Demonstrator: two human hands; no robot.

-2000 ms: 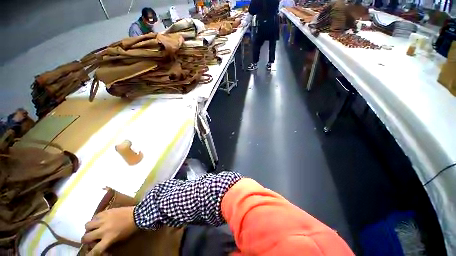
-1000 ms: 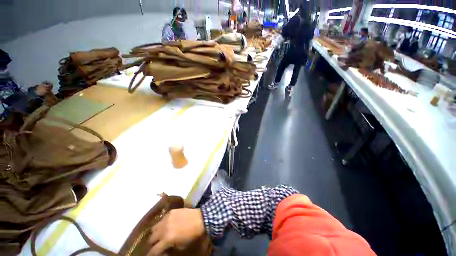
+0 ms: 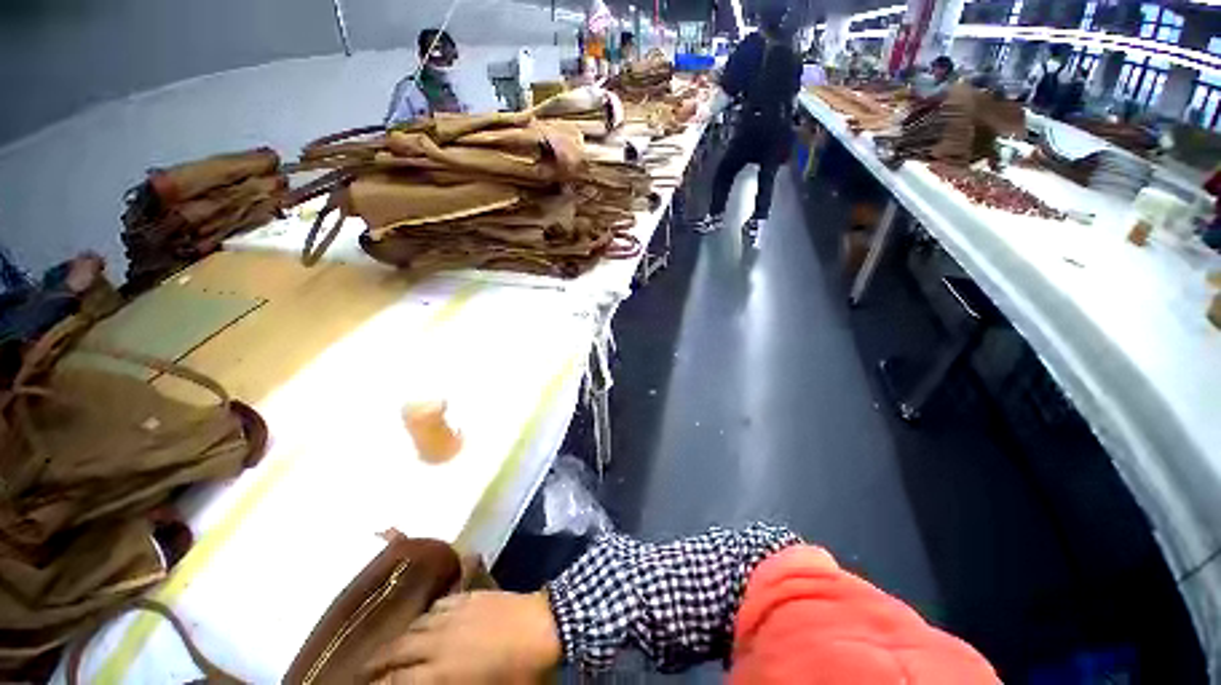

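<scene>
A brown handbag (image 3: 351,618) lies at the near table edge, cut off by the bottom of the picture. A thin gold zipper line (image 3: 362,613) runs along its opening. My right hand (image 3: 469,640) comes in from the lower right and holds the bag beside the zipper. Its fingertips are blurred and partly cut off by the bottom edge. My left hand is not in view. An amber glue bottle (image 3: 433,432) is on the white table beyond the bag.
Brown bags (image 3: 107,468) lie heaped at the left, with a tall stack (image 3: 469,201) farther back. A green board (image 3: 174,319) lies on tan cardboard (image 3: 288,321). A person (image 3: 757,114) is in the aisle; another (image 3: 426,83) is behind the stack. A long table (image 3: 1071,301) runs along the right.
The camera view has turned since the earliest frame. My right hand stays at the bag, now lower in the picture. More of the opening and zipper shows. The person in the aisle has changed leg stance.
</scene>
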